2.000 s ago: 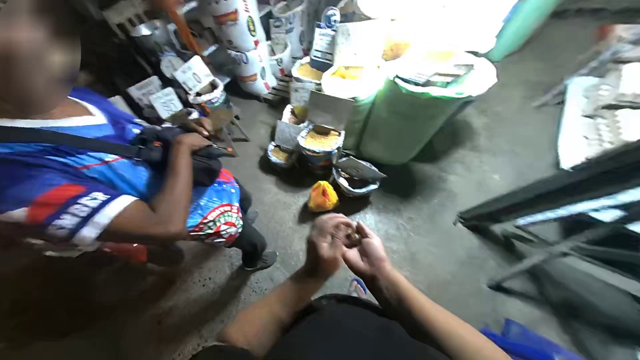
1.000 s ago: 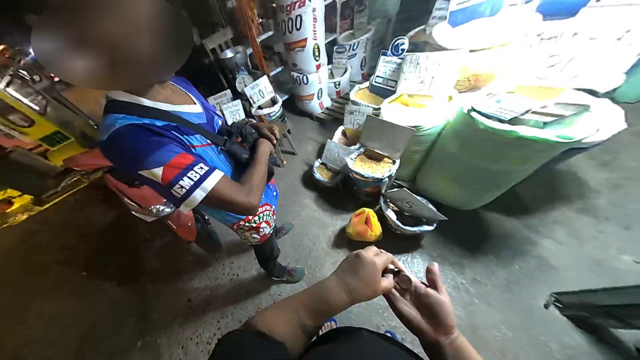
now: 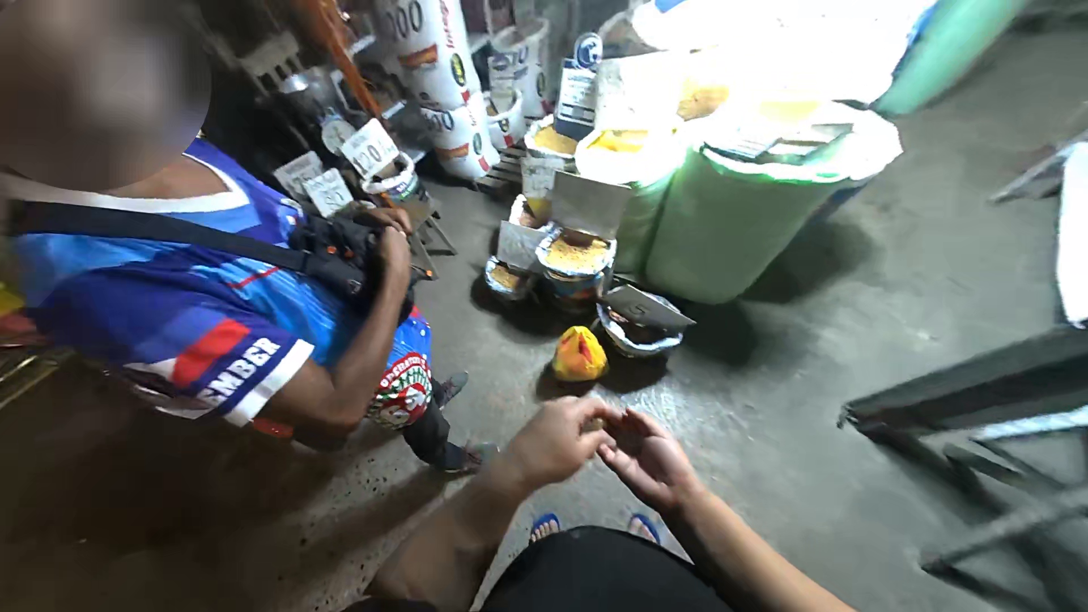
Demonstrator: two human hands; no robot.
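Observation:
Low in the middle of the head view, my left hand [image 3: 561,438] and my right hand [image 3: 650,459] meet at the fingertips. The left fingers are bent over small things that look like coins [image 3: 599,422], too small and blurred to tell surely. My right hand is cupped, palm up, with its fingers curled beside them; whether anything lies in the palm cannot be told. A yellow and red plastic bag [image 3: 580,354], tied at the top, sits on the concrete floor just beyond both hands. Right behind it stands a lined tub [image 3: 642,327] with a cardboard sign in it.
A person in a blue jersey [image 3: 280,297] stands at the left, hands at a black waist bag [image 3: 348,255]. Lined pails of grain [image 3: 578,255] and a large green sack [image 3: 731,221] stand ahead. A dark metal frame [image 3: 977,382] juts in from the right.
My hands stay close together throughout; the left fingers have shifted against the right hand. The person at the left still has both hands at the waist bag. The view has swung.

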